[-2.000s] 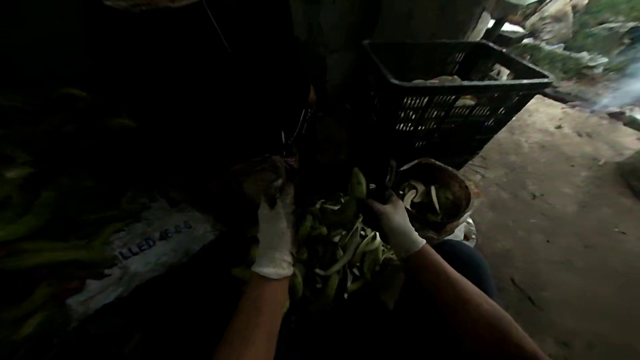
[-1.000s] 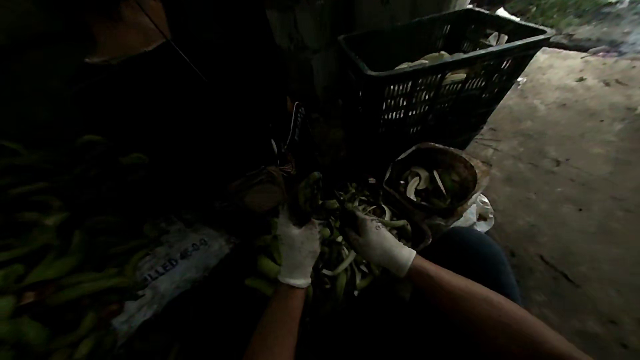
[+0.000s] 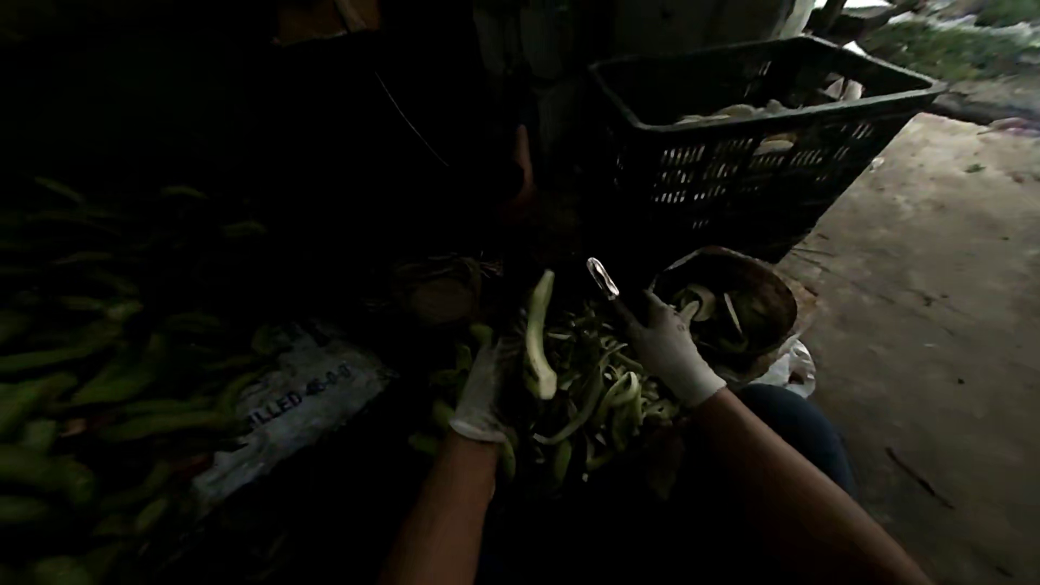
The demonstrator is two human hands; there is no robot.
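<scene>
A pale green, peeled banana or plantain (image 3: 539, 337) stands tilted just right of my left hand (image 3: 485, 390), which wears a white glove; its fingers are in shadow, and whether they grip the fruit is unclear. My right hand (image 3: 673, 345), gloved too, holds a small tool (image 3: 603, 279) with a shiny metal end pointing up and left. Beneath and between the hands lies a heap of green peels (image 3: 605, 406). Right beside my right hand, a round, worn container (image 3: 776, 292) holds pale pieces and strips.
A dark plastic crate (image 3: 772, 118) with pale pieces inside stands beyond the container. Many green bananas or plantains (image 3: 122, 382) lie at left, beside a printed white sack (image 3: 309, 398). A white plastic bag (image 3: 792, 367) touches the container's base. Concrete floor (image 3: 934, 325) stretches along the right.
My hands are farther apart than one second ago. The pale peeled fruit and the tool's shiny end now show plainly between them.
</scene>
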